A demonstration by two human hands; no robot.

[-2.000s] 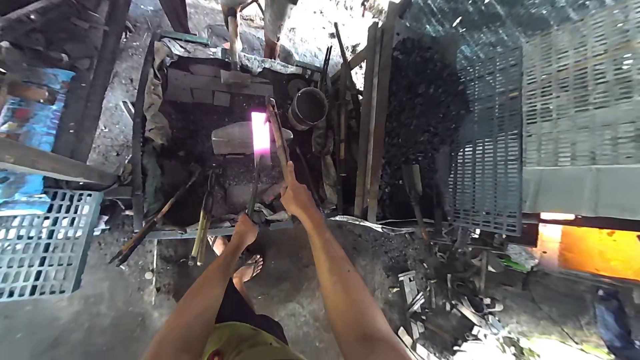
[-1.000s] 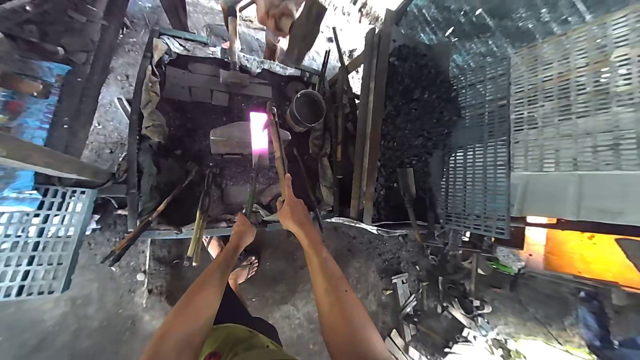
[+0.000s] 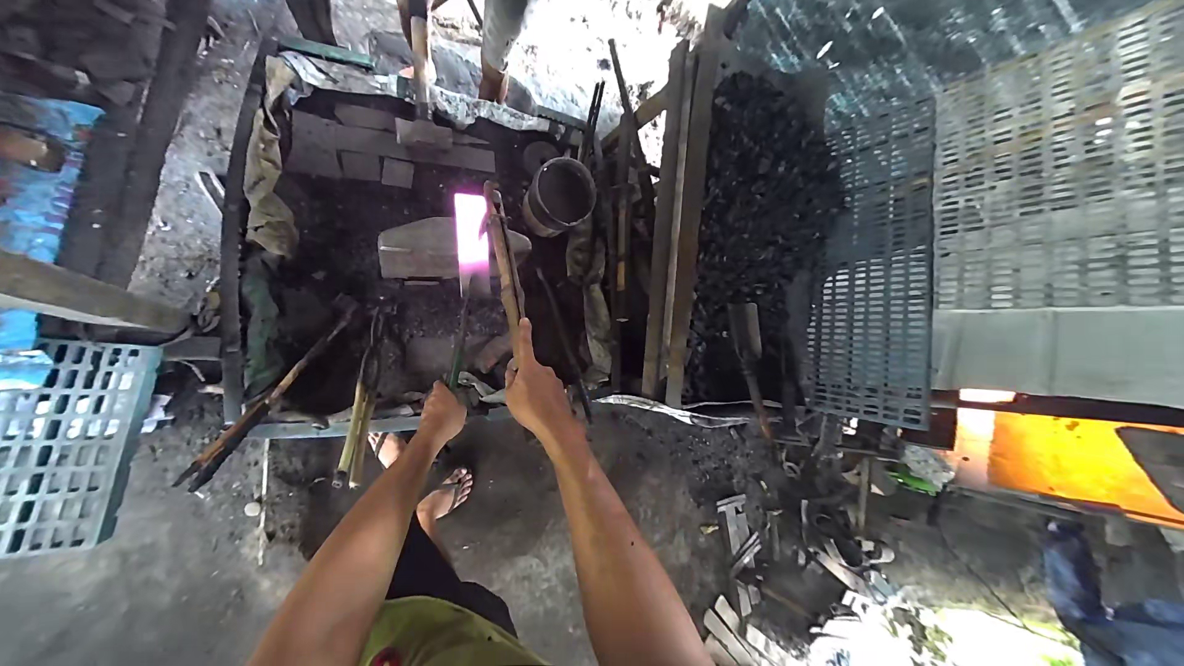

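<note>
A flat metal piece with a glowing, pink-white end (image 3: 472, 227) lies across a pale anvil block (image 3: 416, 248) set in a dark pit. Its thin dark shank runs back to my left hand (image 3: 444, 413), which is closed around a green part of it. My right hand (image 3: 536, 393) grips the near end of a long wooden-handled tool (image 3: 504, 264), index finger stretched along the handle. The tool's far end is beside the glowing piece, to its right; whether they touch I cannot tell.
A round metal bucket (image 3: 560, 196) stands right of the anvil. Tongs (image 3: 356, 407) and a wooden-handled tool (image 3: 268, 402) lean at the near left edge. Charcoal (image 3: 768, 194) fills a bay behind wooden boards (image 3: 671, 250). An orange glow (image 3: 1073, 453) shows at the right. Scrap pieces (image 3: 740, 532) litter the floor.
A co-worker's hands, in view at the top one second ago, are out of sight. My hands and the glowing piece have stayed almost in place.
</note>
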